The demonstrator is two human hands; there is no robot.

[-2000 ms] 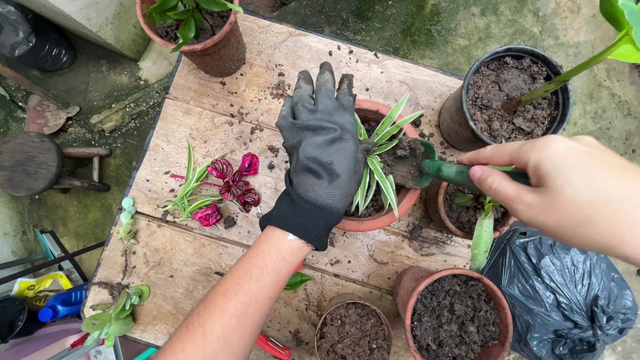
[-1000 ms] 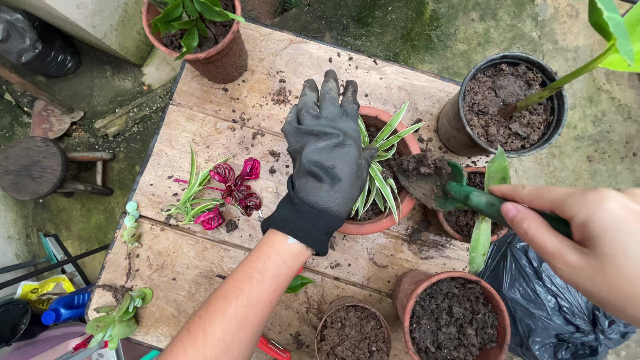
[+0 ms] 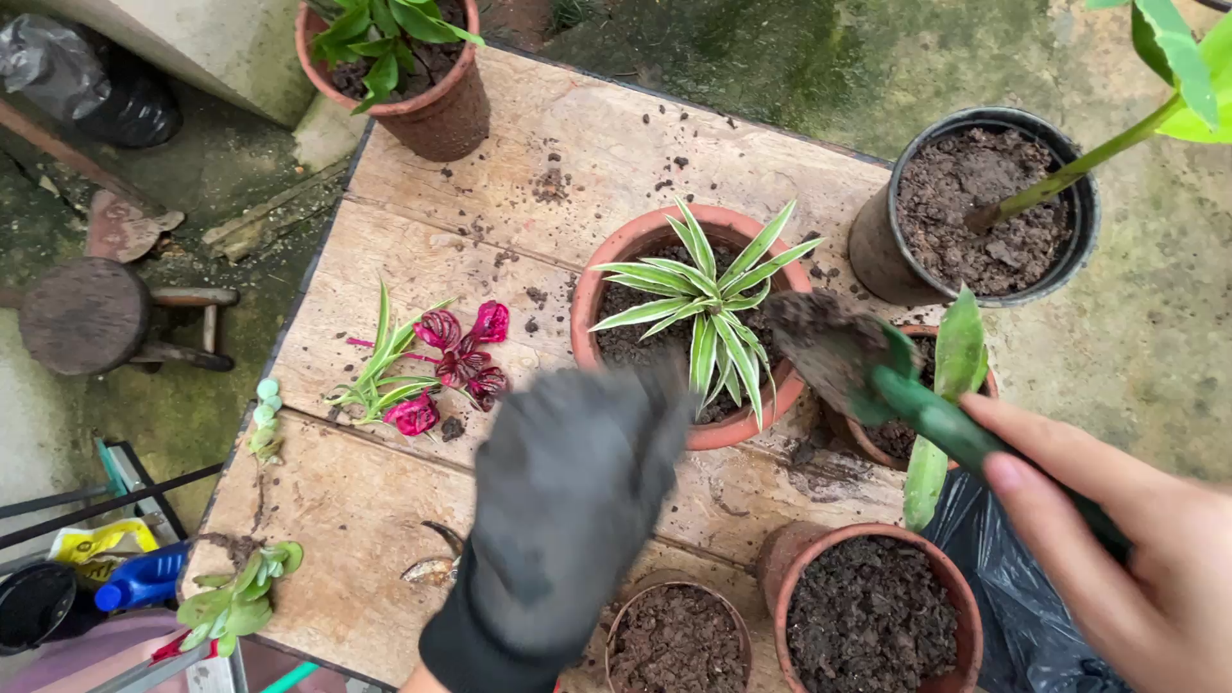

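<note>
A spider plant (image 3: pixel 712 298) with white-edged leaves sits in soil in a round terracotta pot (image 3: pixel 640 236) on the wooden table. My left hand (image 3: pixel 577 500), in a dark glove and blurred, is at the pot's near left side; its fingers are too blurred to tell whether they hold anything. My right hand (image 3: pixel 1107 520), bare, grips the green handle of a garden trowel (image 3: pixel 837 356). Soil lies on the trowel's blade, which is at the pot's right rim. Left of the pot lie spider plant cuttings (image 3: pixel 380 371) and magenta leaves (image 3: pixel 462 356).
Soil-filled pots (image 3: pixel 876 616) (image 3: pixel 679 640) stand near the front. A black plastic pot (image 3: pixel 996 207) with a tall stem is at right, beside a small pot (image 3: pixel 890 438). Another potted plant (image 3: pixel 438 115) stands upper left. Succulent cuttings (image 3: pixel 236 597) lie at the table's left edge.
My left hand has drawn back from the pot toward me, uncovering the spider plant's left leaves. Since two seconds ago, the trowel has shifted from over the plant's right side to the pot's right rim.
</note>
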